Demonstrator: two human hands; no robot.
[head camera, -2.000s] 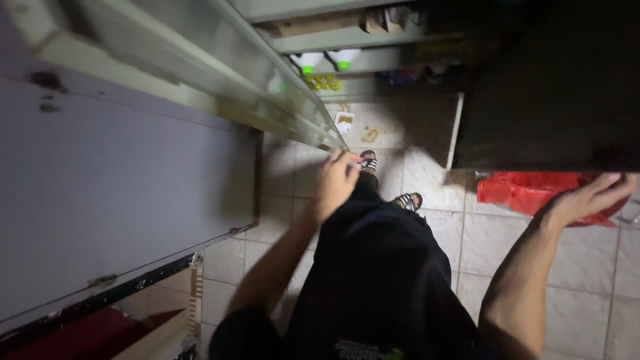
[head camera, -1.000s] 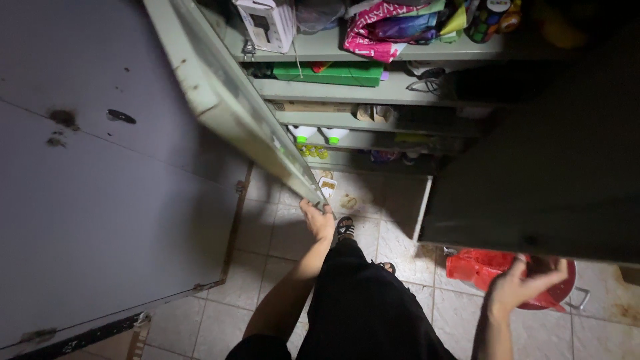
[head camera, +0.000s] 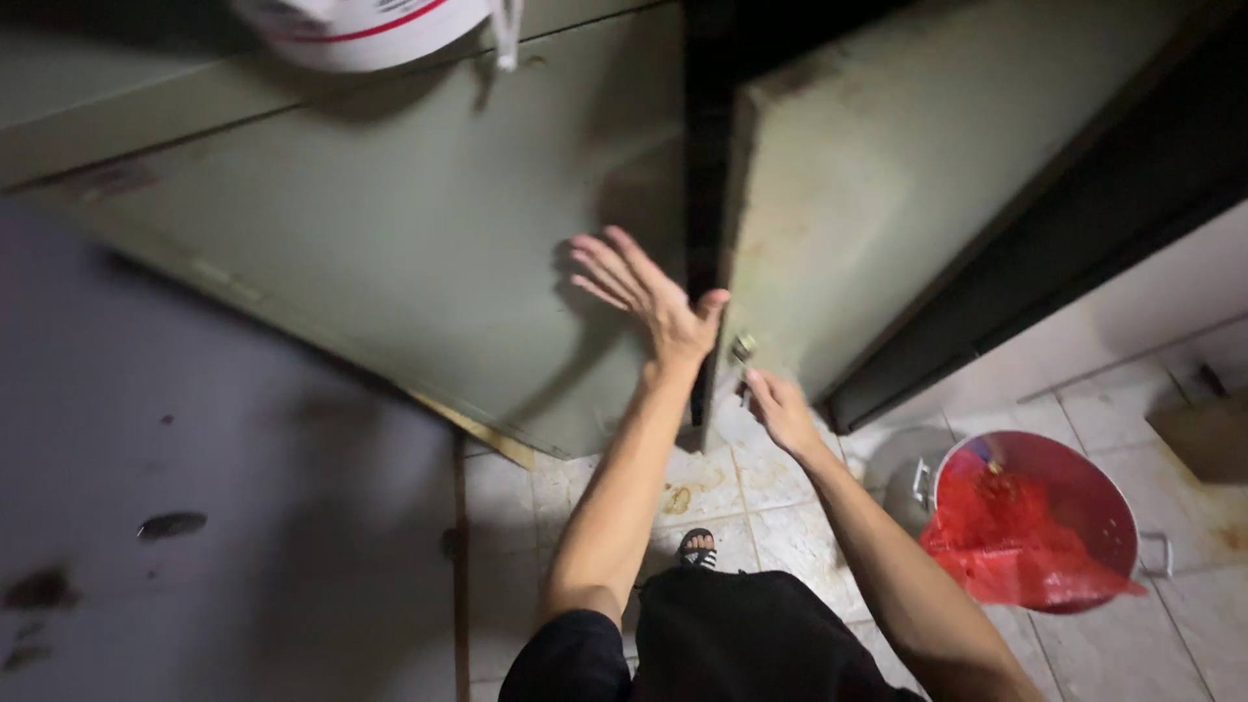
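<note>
The left door of a pale green metal cabinet (head camera: 439, 224) lies against the front, with my left hand (head camera: 653, 297) spread flat at its right part, fingers apart. The thumb of that hand reaches the edge of the right cabinet door (head camera: 858, 195), which stands ajar over a dark gap. On the right door is a brass-coloured lock (head camera: 743, 347). My right hand (head camera: 778, 409) pinches a small key (head camera: 745, 375) just below the lock; whether its tip sits inside cannot be made out.
A large metal pot (head camera: 1092, 478) with a red plastic bag (head camera: 1014, 546) in it stands on the tiled floor at right. A white tub (head camera: 370, 29) sits atop the cabinet. A grey panel (head camera: 244, 507) fills the left side. My sandalled foot (head camera: 697, 548) is below my hands.
Both cabinet doors have swung inward, hiding the shelves seen earlier. My left hand has left the door's edge for its face; my right hand has moved inward to the lock.
</note>
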